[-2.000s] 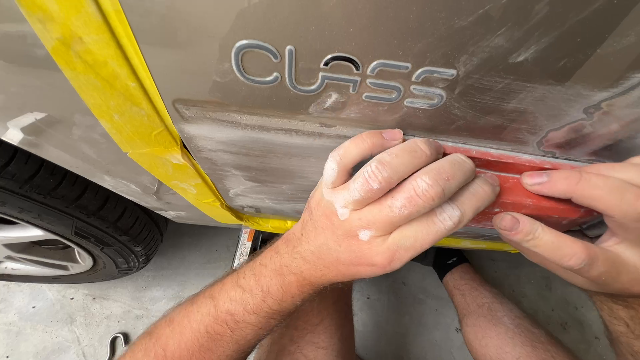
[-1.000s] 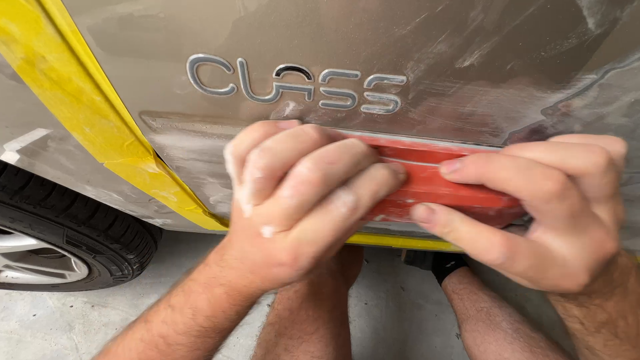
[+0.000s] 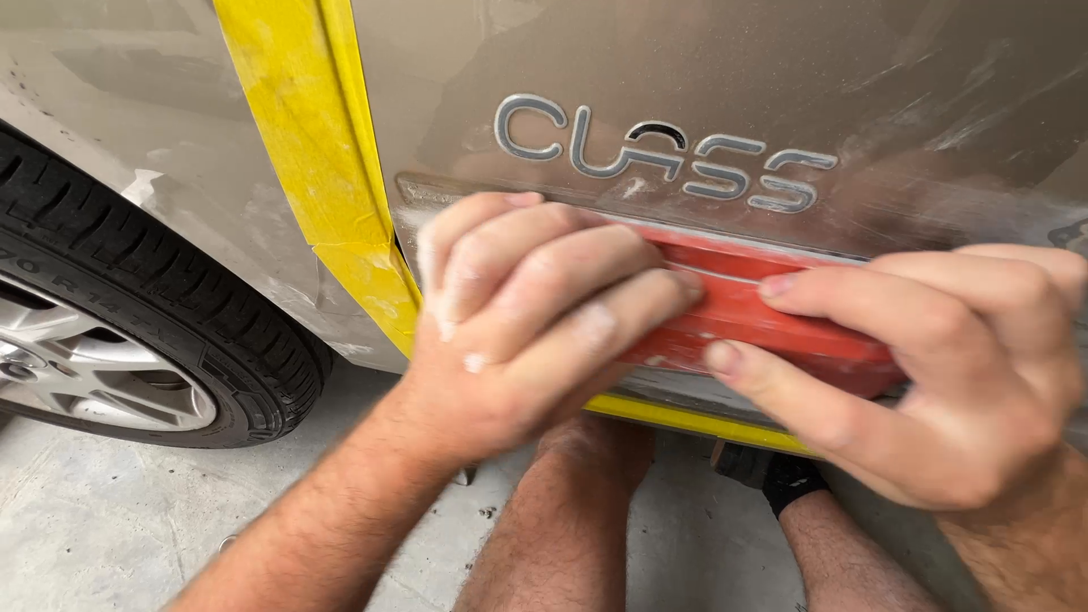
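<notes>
A long red sanding block [image 3: 765, 327] lies flat against the lower part of a brown car door panel [image 3: 850, 51], just below raised metallic badge lettering [image 3: 659, 157]. My left hand [image 3: 527, 314] wraps over the block's left end, its knuckles and back spotted with white dust. With its thumb and fingers, my right hand [image 3: 935, 365] grips the right part of the block. A dusty, dull grey strip of the panel [image 3: 416, 217] shows left of my left hand. The block's sanding face is hidden against the panel.
Yellow masking tape [image 3: 314, 127] runs down the panel's left edge, and another strip [image 3: 697, 421] follows the lower edge. At left stands a car wheel with a black tyre [image 3: 170, 323]. My bare legs [image 3: 552, 527] are below, over a grey concrete floor [image 3: 85, 501].
Both hands and the red block moved left relative to the badge, then back a little to the right. The view has shifted too. Both hands stay on the block.
</notes>
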